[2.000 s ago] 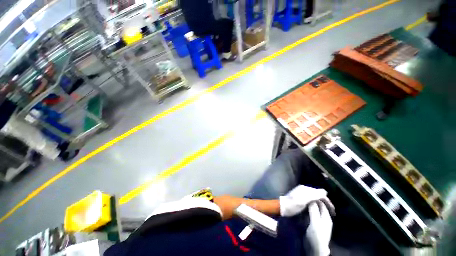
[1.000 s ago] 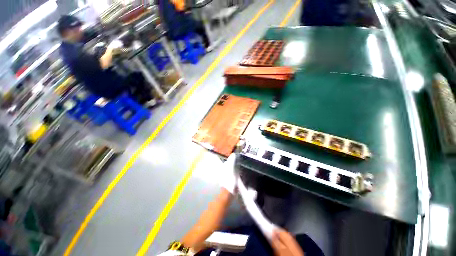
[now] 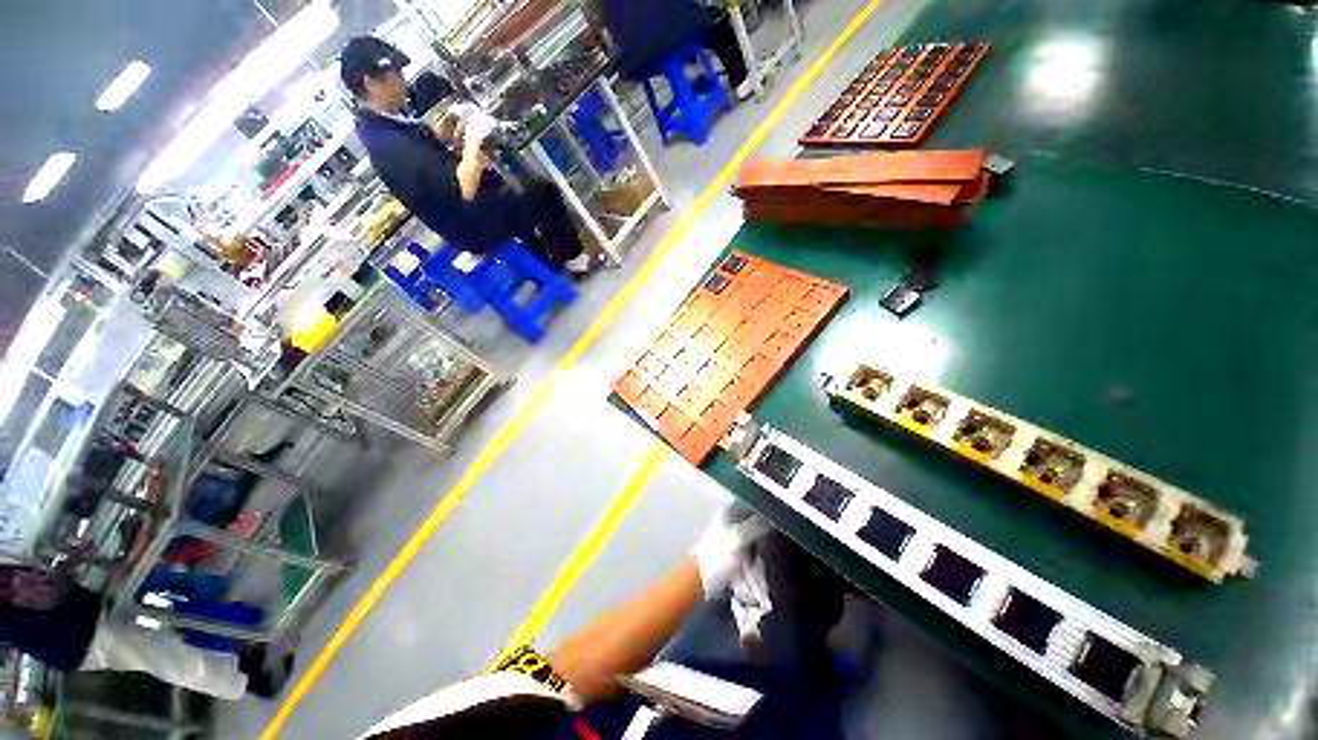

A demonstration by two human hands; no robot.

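The silver-white fixture frame (image 3: 925, 558) lies along the bench's near edge, its several square windows dark inside. The cream-metal fixture cover (image 3: 1016, 457) lies behind it, apart and roughly parallel, pockets facing up, with a yellow edge. My left hand (image 3: 737, 567), in a white glove, is off the bench edge, below the frame's left end, not touching it. Its fingers are blurred, and loose white fabric hangs below it; I cannot tell whether it holds anything. My right hand is out of view.
An orange-brown pocketed tray (image 3: 734, 347) lies left of the fixture, with dark parts in its far corner. Beyond are a loose black part (image 3: 902, 299), a red-brown stack (image 3: 862, 190) and a filled tray (image 3: 899, 96). A seated person (image 3: 448, 166) is across the aisle.
The view has swung from the aisle toward the bench, then slightly back left. My bare right hand, seen one second ago at the white glove fabric, has left the view.
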